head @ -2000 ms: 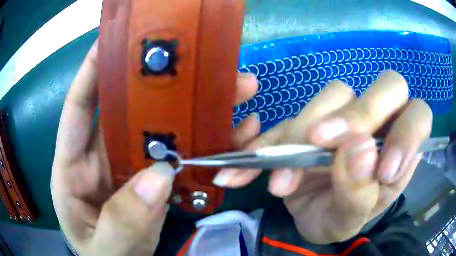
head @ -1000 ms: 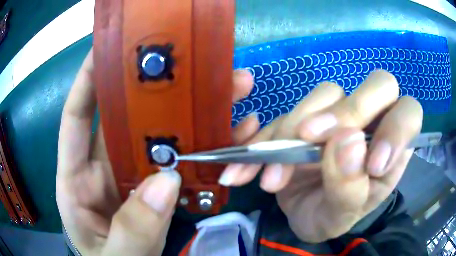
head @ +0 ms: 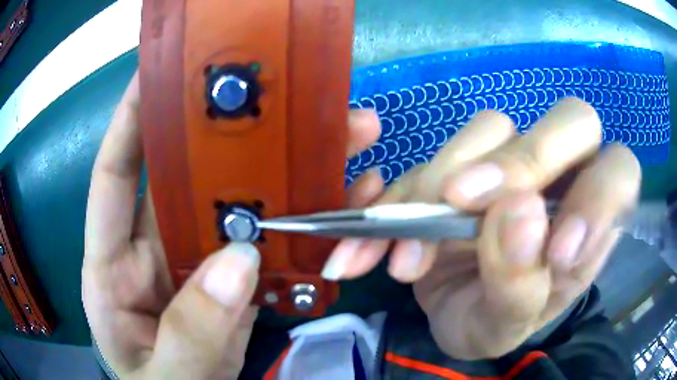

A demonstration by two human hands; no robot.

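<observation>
My left hand (head: 200,312) holds a reddish-brown housing strip (head: 315,141) upright from behind, with its thumb at the lower metal post (head: 240,225). The post is a round silver stub in a black cutout. An upper post (head: 231,92) sits in its own black cutout. My right hand (head: 512,245) holds silver tweezers (head: 416,221) whose tip touches the right side of the lower post. The thin ring lies close around the lower post at the tip; whether it is fully seated I cannot tell. A small silver round (head: 303,296) shows at the strip's lower end.
A blue sheet (head: 475,59) with rows of silver C-shaped rings lies on the dark green bench (head: 52,215) behind my right hand. Another reddish-brown housing (head: 18,278) lies at the left edge, and part of one shows at the top left corner.
The ring, earlier hanging off the lower right of the lower post, is now close against it. The tweezer tip has moved slightly up and left.
</observation>
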